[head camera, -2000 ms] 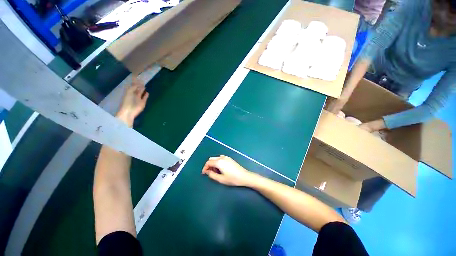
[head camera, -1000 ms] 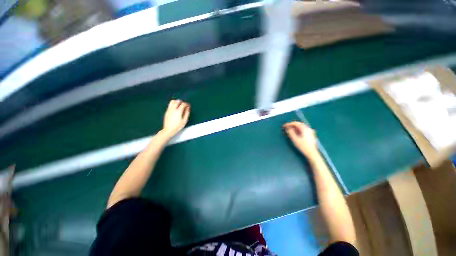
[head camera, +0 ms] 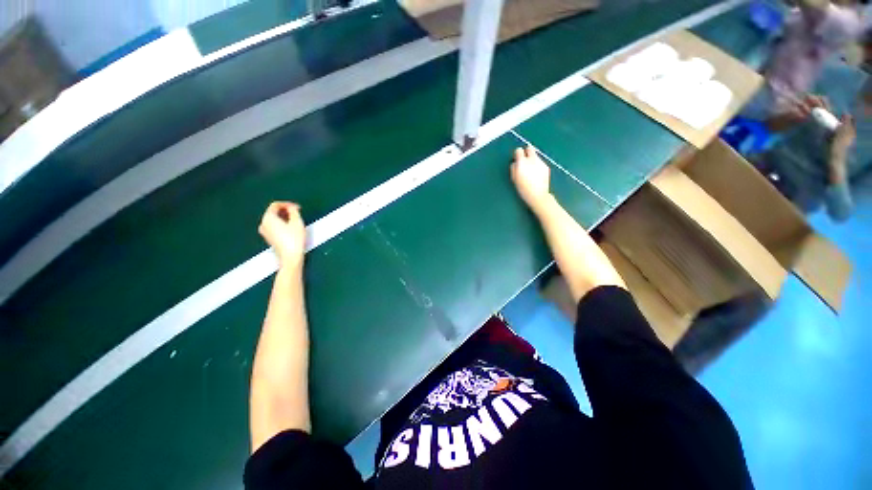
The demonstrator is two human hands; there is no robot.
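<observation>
My left hand (head camera: 282, 230) is over the inner edge of the green conveyor belt, beside the pale rail (head camera: 368, 203). Its fingers are curled in, and nothing shows in it. My right hand (head camera: 530, 175) is over the green benchtop (head camera: 421, 268), near the white seam line and right of the post's foot. Its fingers are also curled, with nothing visible in them. No product lies under either hand.
A pale upright post (head camera: 473, 81) rises from the rail between my hands. A cardboard sheet (head camera: 744, 88) with white units (head camera: 669, 84) lies at the bench's far right. An open carton (head camera: 727, 215) stands beside the bench. Another person's hand (head camera: 841, 144) holds a white thing. Cardboard (head camera: 535, 17) lies beyond the rail.
The view has swung left, then partly back right. My left hand has drawn back from near the far cardboard to the rail. My right hand now lies farther forward, by the seam.
</observation>
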